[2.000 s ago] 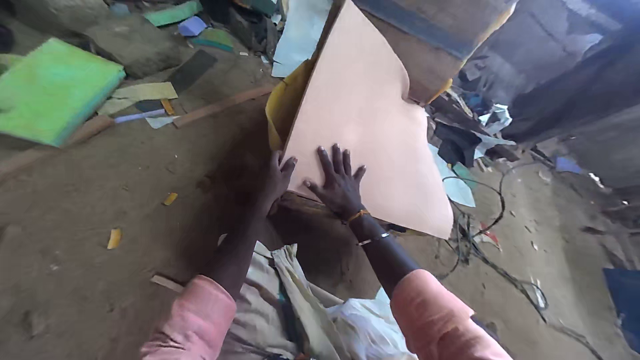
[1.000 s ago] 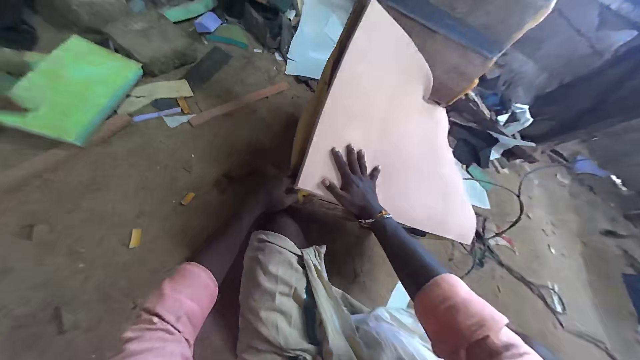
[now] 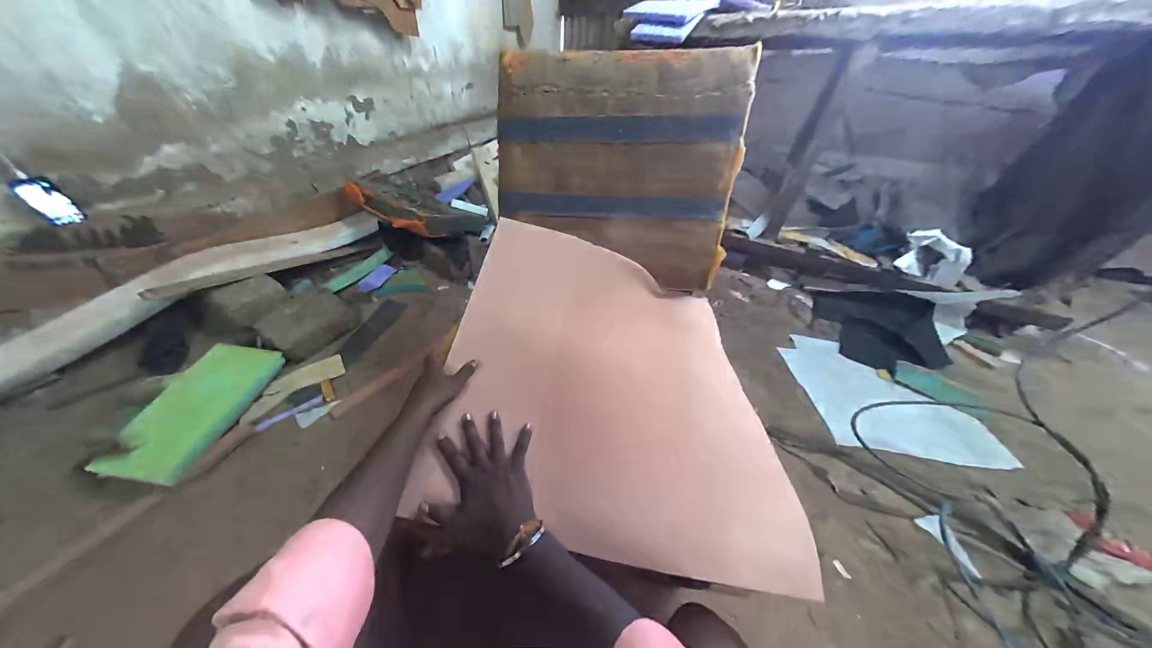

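Note:
A large pinkish-tan sheet [image 3: 612, 396], with one curved and notched edge, lies over a low support that is mostly hidden beneath it. At the sheet's left edge is my left hand [image 3: 445, 382], its thumb on top and its fingers out of sight over the edge, so its grip cannot be made out. Flat on the near left part of the sheet rests my right hand [image 3: 490, 490], fingers spread, with a bracelet at the wrist. Beyond the sheet's far end stands a brown panel [image 3: 621, 166] with dark bands and ragged yellowish edges.
A green foam slab [image 3: 193, 414] and scraps lie on the floor at left, near a long wooden plank [image 3: 189, 274] by the wall. White sheet pieces [image 3: 900, 405], black scraps [image 3: 886, 328] and looped cables [image 3: 1017, 414] lie at right. A lit lamp or screen [image 3: 47, 200] shows far left.
My left hand has moved farther up the sheet's left edge from its near corner. My right hand is nearer that same edge. The view has tilted up and shows the wall.

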